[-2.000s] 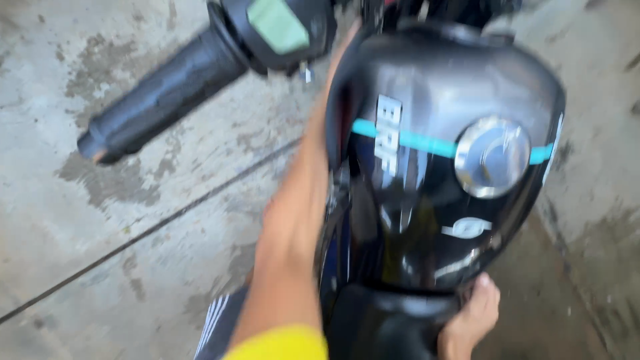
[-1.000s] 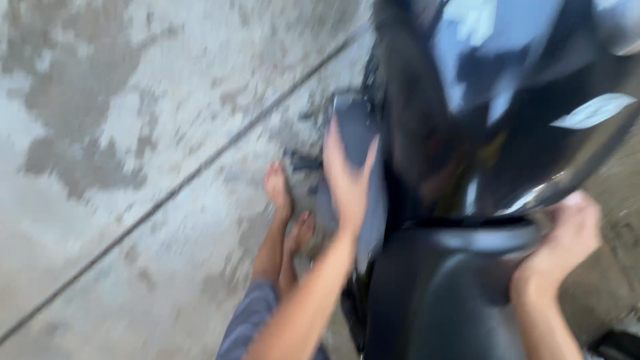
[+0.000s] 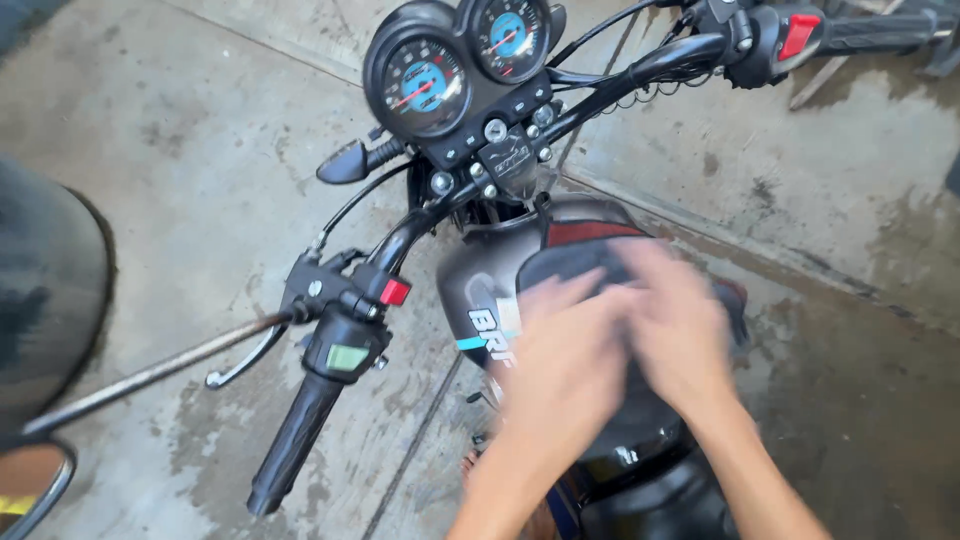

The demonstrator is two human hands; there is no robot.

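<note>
Both hands are blurred over a motorcycle's fuel tank (image 3: pixel 476 274). My left hand (image 3: pixel 566 345) and my right hand (image 3: pixel 671 315) meet or overlap at a dark cover or pouch (image 3: pixel 570 262) with a red edge, lying on the tank. Whether either hand grips it cannot be told. Ahead of the hands are the handlebar (image 3: pixel 600 97), two round gauges (image 3: pixel 424 86) and the ignition lock (image 3: pixel 496 130). Part of the black seat (image 3: pixel 660 506) shows below the tank.
The left grip (image 3: pixel 296 442) and clutch lever (image 3: pixel 247 360) stick out at the lower left, the right grip (image 3: pixel 877 34) at the upper right. A mirror stem (image 3: pixel 157 375) crosses the left side. A large dark rounded object (image 3: pixel 45 292) stands on the wet concrete floor.
My left hand has moved from beside the motorcycle, and my right hand from the seat's front edge, to over the tank. A dark cover now lies there. The view has swung up to the handlebar.
</note>
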